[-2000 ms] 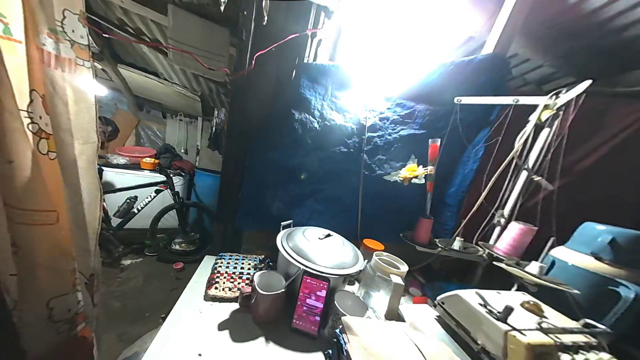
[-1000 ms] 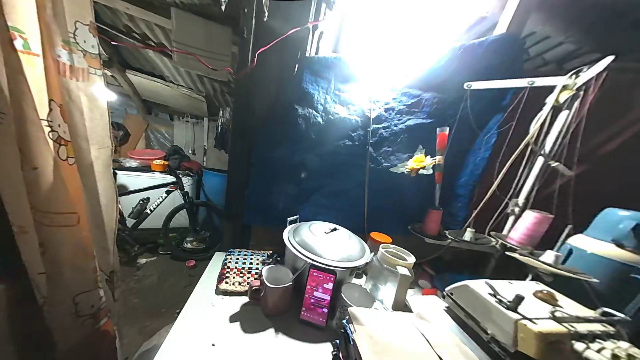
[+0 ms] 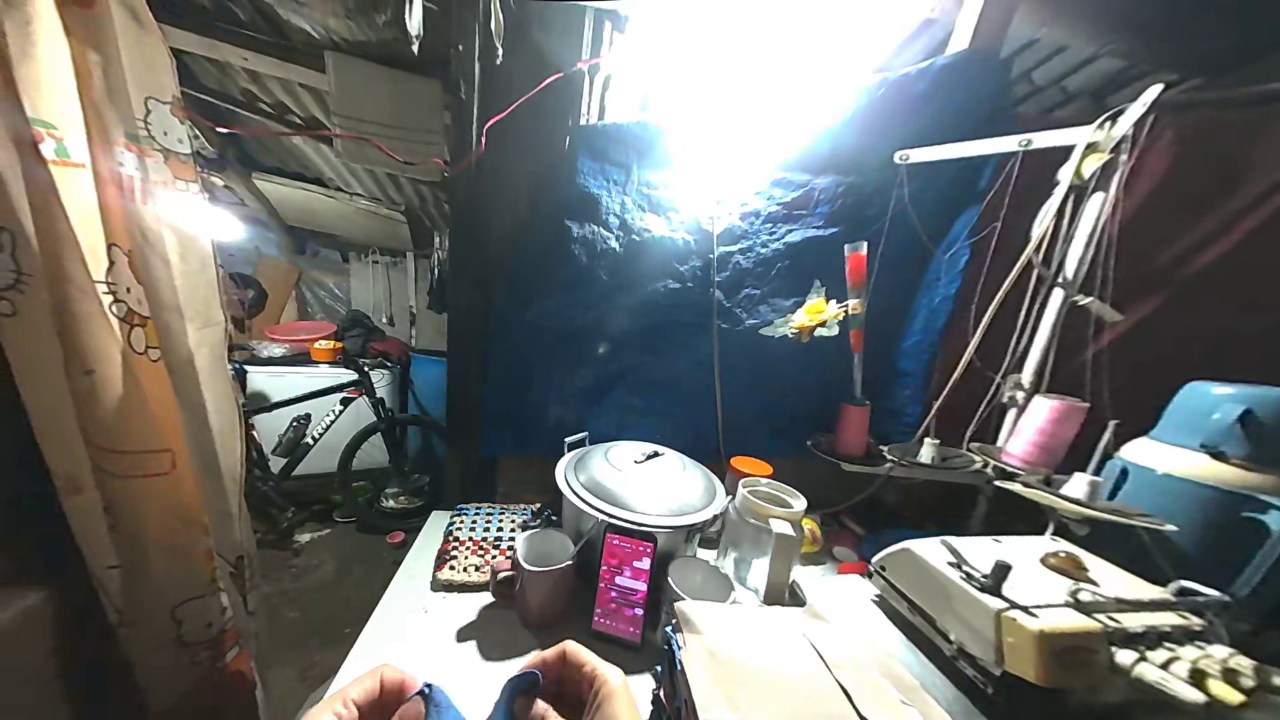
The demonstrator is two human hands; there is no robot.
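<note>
At the bottom edge of the head view, my left hand [image 3: 372,695] pinches a piece of blue fabric [image 3: 438,702] between thumb and fingers. My right hand [image 3: 575,685], just to its right, pinches blue fabric too; whether it is the same piece cannot be told, as the lower part is cut off. Beyond the hands, a smartphone [image 3: 622,588] with a lit pink screen stands upright on the white table [image 3: 385,625]. A brownish mug [image 3: 545,580] is left of the phone, and a lidded metal pot [image 3: 640,485] stands behind it.
A woven pot holder [image 3: 485,545], a second cup [image 3: 700,580] and a clear pitcher [image 3: 760,535] surround the pot. Stacked brown paper or card [image 3: 750,660] lies at right, beside a sewing machine [image 3: 1000,590] with a thread stand [image 3: 1060,250]. A patterned curtain [image 3: 130,330] hangs at left.
Both hands have come into view at the bottom edge with blue fabric in their fingers; neither earlier frame shows them.
</note>
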